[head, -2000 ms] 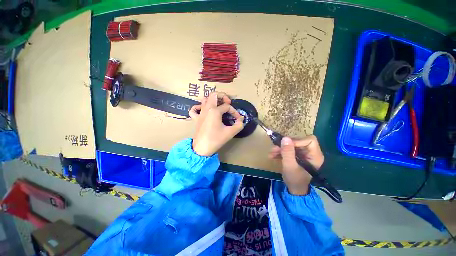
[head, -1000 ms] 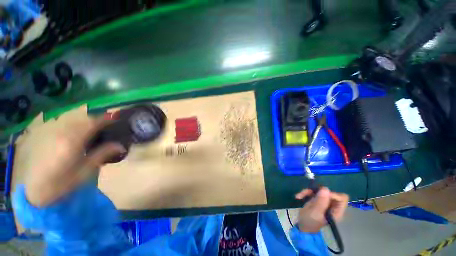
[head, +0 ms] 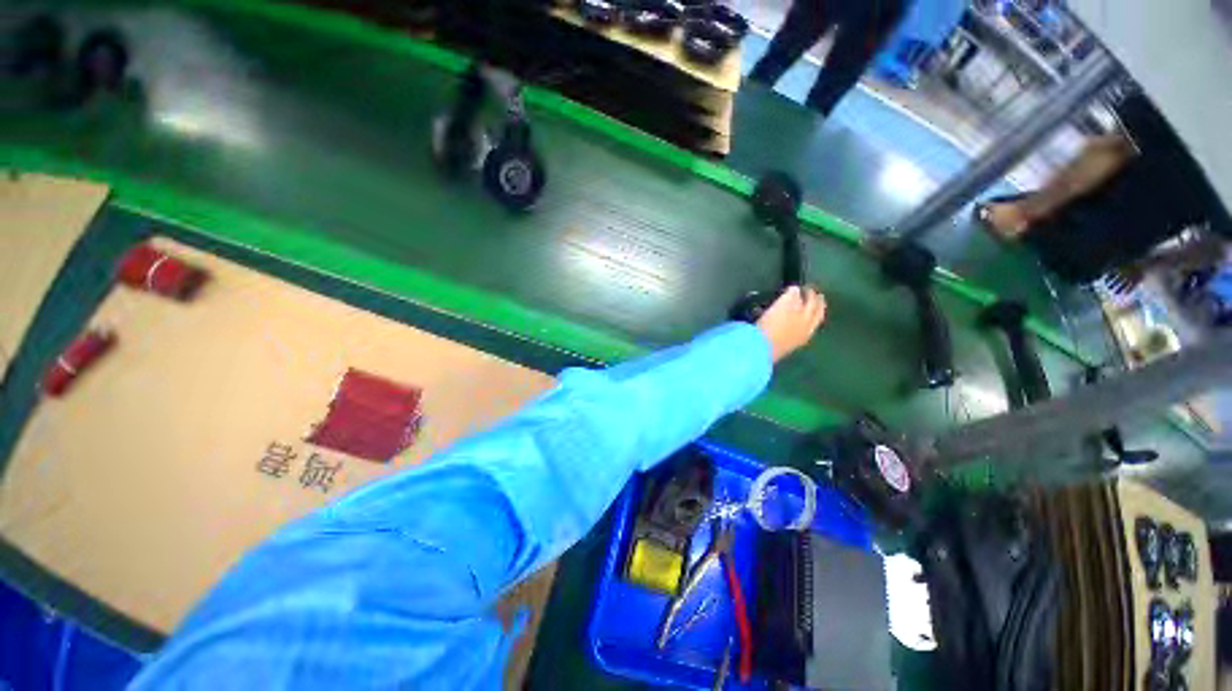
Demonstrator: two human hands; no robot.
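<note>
My left hand (head: 793, 321) reaches across the bench to the green conveyor, its blue sleeve crossing the picture from the lower left. Its fingers are on the near end of a black headphone (head: 792, 253) lying on the conveyor. The far round cup shows beyond the hand; the near cup is partly hidden by the hand. My right hand is out of the picture. The loose pile of red lead wires (head: 368, 416) lies on the cardboard mat (head: 189, 466), with two tied red rolls (head: 165, 273) at its upper left.
The blue tray (head: 611, 645) holds an iron stand with yellow sponge (head: 655, 566), red-handled pliers (head: 739, 614) and a pale ring coil (head: 782, 498). More headphones (head: 932, 331) lie on the conveyor (head: 635, 243). A grey metal post crosses at right. Another person's arm (head: 1067, 189) shows beyond.
The view has swung right. My left hand has moved from over the mat to the conveyor with the headphone. My right hand and the soldering iron in it have left the picture.
</note>
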